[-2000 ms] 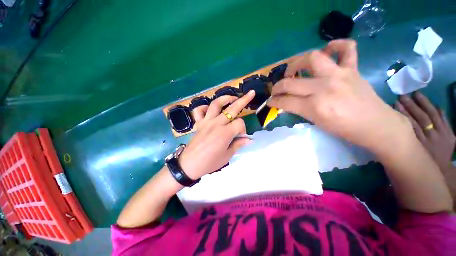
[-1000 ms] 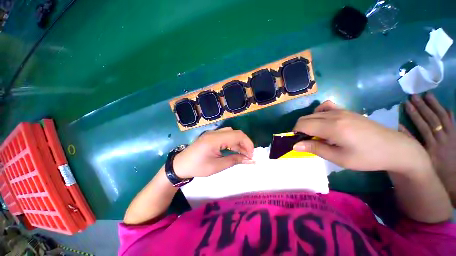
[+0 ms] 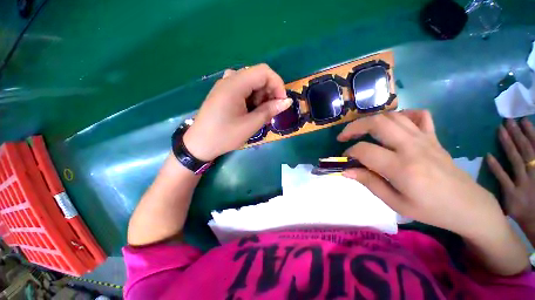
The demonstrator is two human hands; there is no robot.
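A long orange-brown fixture (image 3: pixel 394 88) holds black watch units in a row, such as the one at its right end (image 3: pixel 371 87). My left hand (image 3: pixel 234 114) is over the fixture's left part and hides units there. Its thumb and fingertips are pinched together above a middle unit; whether a small film is between them cannot be told. My right hand (image 3: pixel 405 164) holds a black-and-yellow card (image 3: pixel 334 165), seen nearly edge-on, in front of the fixture. White sheets (image 3: pixel 305 205) with a scalloped edge lie against my body, below the card.
A red-orange gridded crate (image 3: pixel 44 205) stands at the left. A round black object (image 3: pixel 444 19) and clear film scrap (image 3: pixel 483 16) lie at the back right. White liner (image 3: pixel 517 101) lies at the right. Another person's hand (image 3: pixel 519 167) rests at the right edge.
My left hand has moved from the white sheets up and left onto the fixture. My right hand still holds the card, now tilted nearly edge-on. The sheets' upper edge looks different.
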